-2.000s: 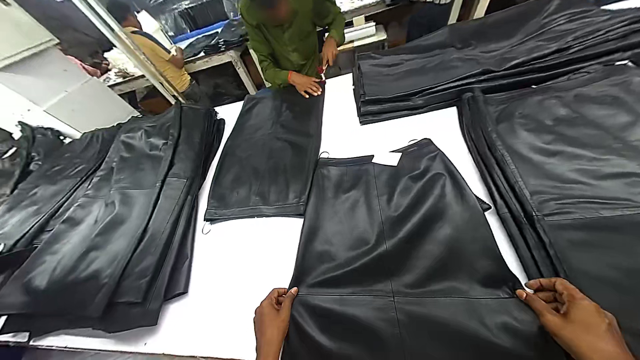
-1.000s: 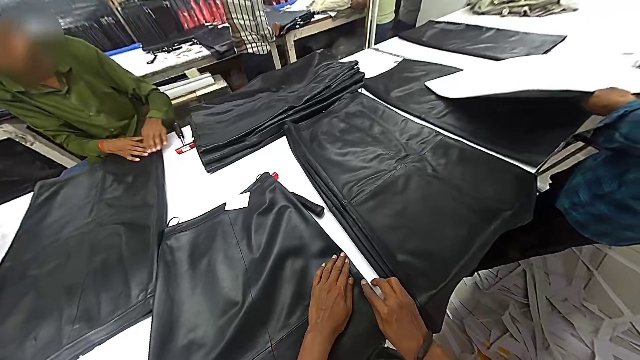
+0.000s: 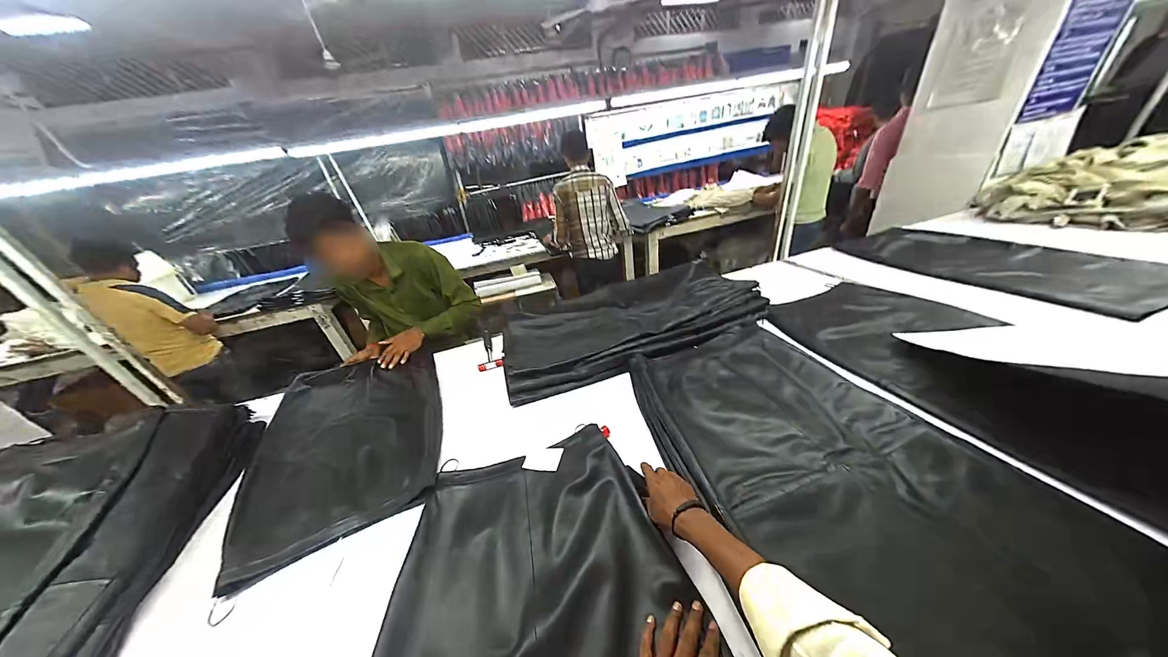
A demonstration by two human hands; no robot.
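Observation:
A black leather-like skirt [image 3: 547, 547] lies on the white table in front of me, with a white tag [image 3: 543, 459] at its waist edge. My left hand [image 3: 680, 631] rests on its lower right part, fingers spread, palm out of frame. My right hand [image 3: 671, 497], with a dark bracelet, is at the skirt's upper right edge, beside a dark flap; its fingertips are partly hidden, so a grip cannot be told. A small red item [image 3: 604, 432] shows by the skirt's top corner. A tool with a red part [image 3: 491, 365] lies farther off.
Stacked black garments lie at left [image 3: 119, 520], far centre [image 3: 630, 328] and right [image 3: 821, 456]. A co-worker in a green shirt [image 3: 411, 283] presses both hands on another black garment [image 3: 338, 456]. A metal post [image 3: 808, 128] stands behind the table. Other people are at far benches.
Two seconds ago my hands held the skirt's two sides; one second ago both lay near its right edge. Now my right hand has moved up along that edge. The view has tilted up.

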